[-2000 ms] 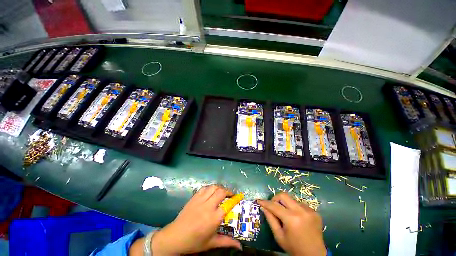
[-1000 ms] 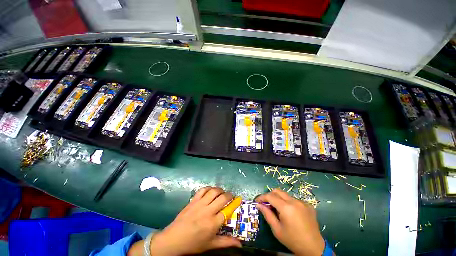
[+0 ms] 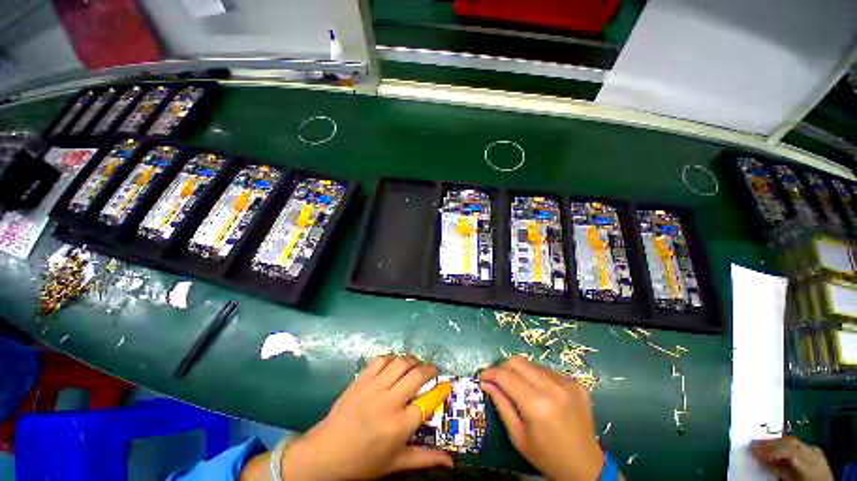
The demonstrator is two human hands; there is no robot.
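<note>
A half-assembled phone unit [image 3: 460,423] lies near the front edge, its board end with white and blue patches showing. My left hand [image 3: 381,418] holds it from the left, a yellow finger cot [image 3: 431,400] on one finger pressing over it. My right hand [image 3: 545,413] is at the unit's upper right corner, thumb and fingertip pinched together; whether a tool or small part is between them is too small to tell. The unit's left part is hidden under my left hand.
A black phone tray [image 3: 390,279] with one vacant slot stands beyond my hands, another tray [image 3: 282,293] left. A dark stick [image 3: 206,339], a white scrap [image 3: 280,345] and yellow slivers [image 3: 573,362] lie about. Another person's hand [image 3: 794,457] touches the white strip [image 3: 757,376]; blister trays [image 3: 827,310] stand right.
Another person's hand has come in at the lower right onto the white strip. My left yellow-covered finger has shifted slightly on the unit. My right hand has stayed at its corner.
</note>
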